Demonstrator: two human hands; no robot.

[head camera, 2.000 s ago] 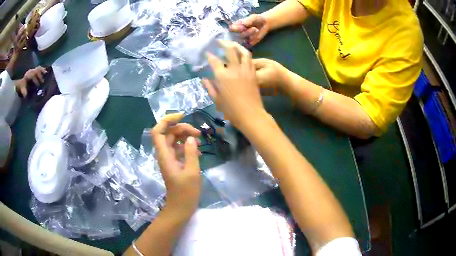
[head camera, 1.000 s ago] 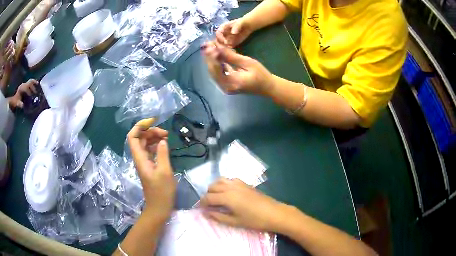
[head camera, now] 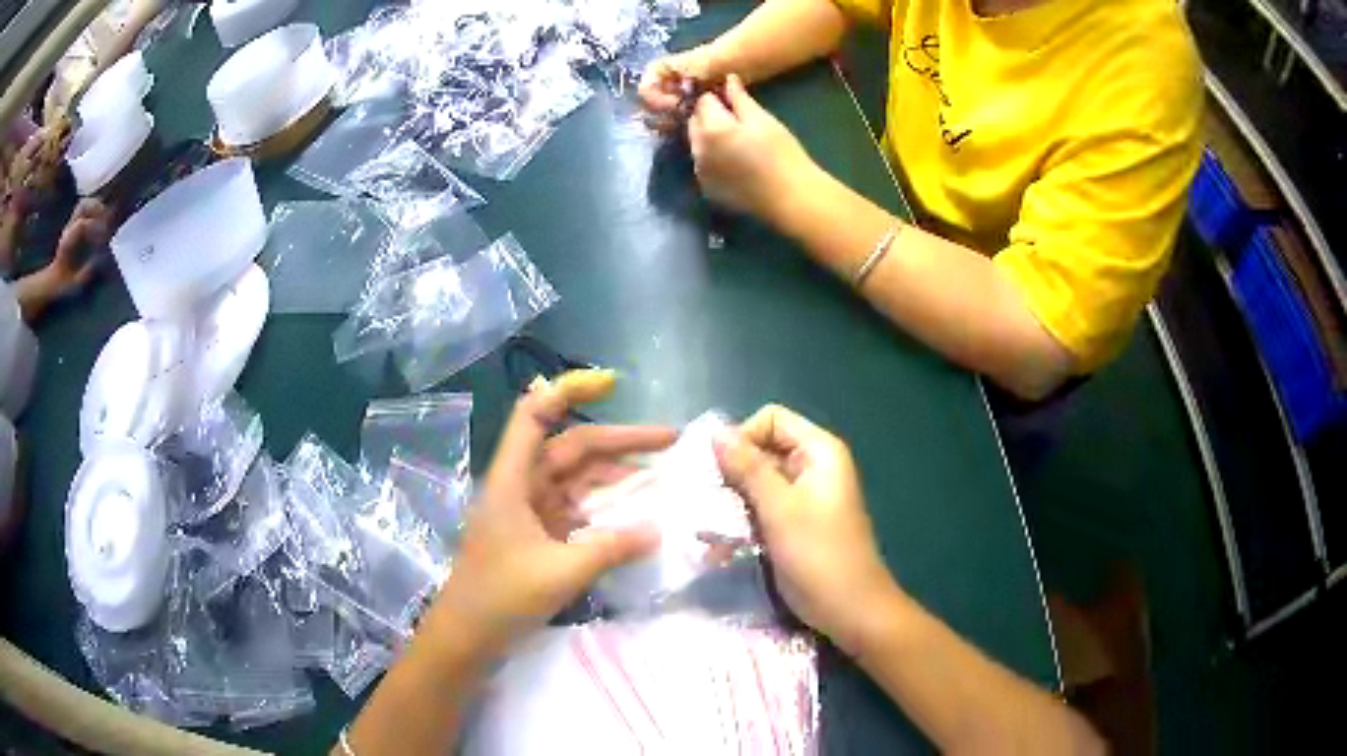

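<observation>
My left hand (head camera: 554, 510) and my right hand (head camera: 805, 510) hold a clear zip-lock bag (head camera: 687, 510) between them, above the table's near edge. The fingers of my right hand pinch its right edge. A yellowish cover is on a left fingertip. Whether anything is inside the bag is blurred. A stack of empty zip-lock bags (head camera: 650, 687) with pink-red lines lies just below my hands. A black cable (head camera: 535, 358) shows partly behind my left fingers; the rest is hidden.
Bagged cables (head camera: 318, 547) lie heaped at left, with more (head camera: 473, 74) at the far side. Flat clear bags (head camera: 443, 303) lie between. White round parts (head camera: 118, 535) stand at far left. A person in yellow (head camera: 1049, 177) works opposite. Blue bins (head camera: 1282, 318) are at right.
My right hand has moved from the far side to the stack, then up to the bag. My left hand has moved right and closed on the bag. The person opposite has drawn a dark cable closer.
</observation>
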